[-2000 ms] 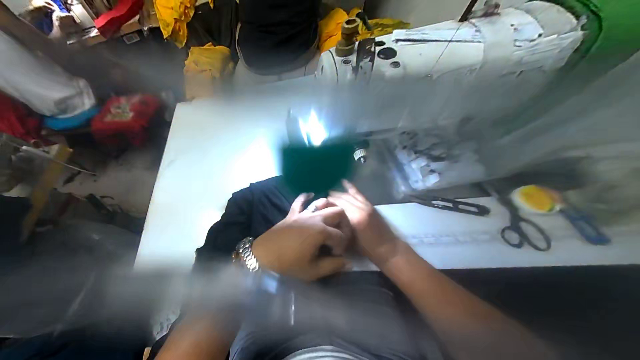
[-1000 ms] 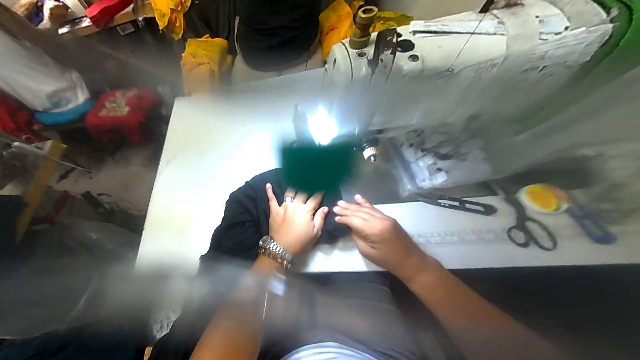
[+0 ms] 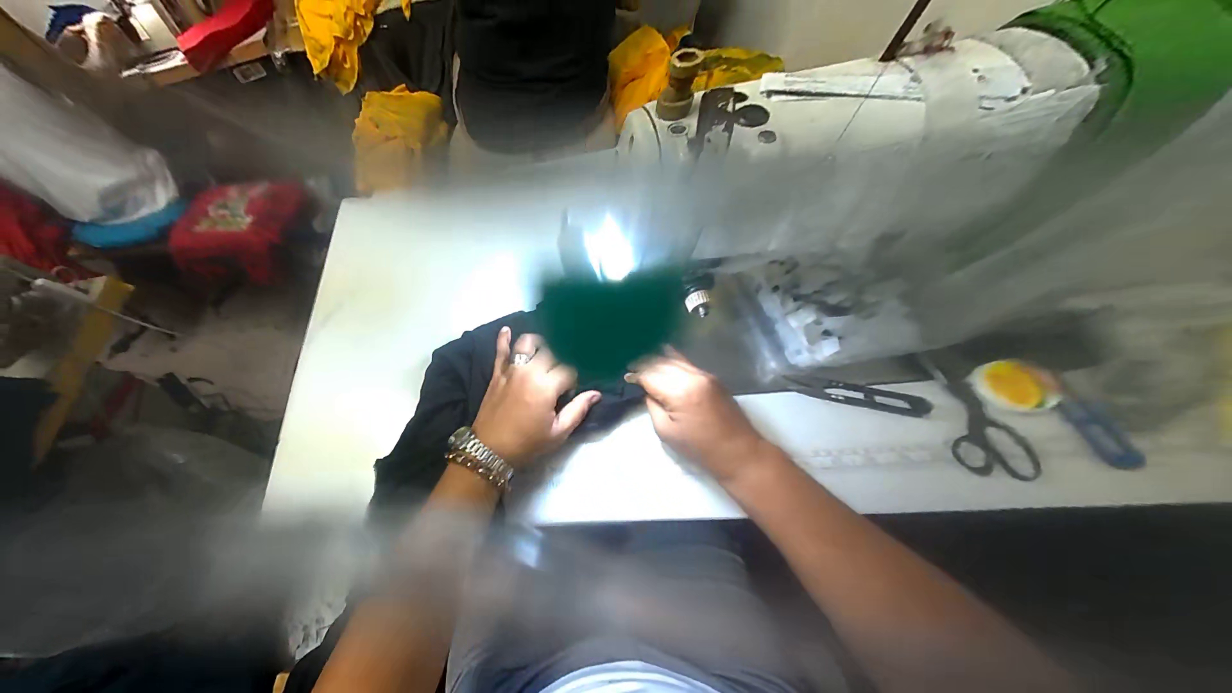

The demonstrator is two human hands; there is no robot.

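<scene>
Black fabric (image 3: 438,395) lies on the white table of a sewing machine (image 3: 818,115). My left hand (image 3: 529,399), with a ring and a metal watch, presses on the fabric with its fingers spread. Close to the fabric's right edge, my right hand (image 3: 695,409) has its thumb and fingers pinched together, seemingly on the edge of the cloth. A blurred dark green patch (image 3: 611,322) covers the fingertips of both hands and the needle area, just below a bright lamp (image 3: 611,248).
Thread snips (image 3: 866,397), black-handled scissors (image 3: 991,448), a blue-handled tool (image 3: 1102,433) and a yellow-and-white round item (image 3: 1013,385) lie to the right. A plastic bag of small parts (image 3: 808,322) sits behind the snips. Yellow cloth (image 3: 397,135) hangs beyond the table.
Two seconds ago my hands were together over the fabric's front edge. They moved apart, and the left now lies flat on the cloth. Since one second ago, my right fingers have closed into a pinch.
</scene>
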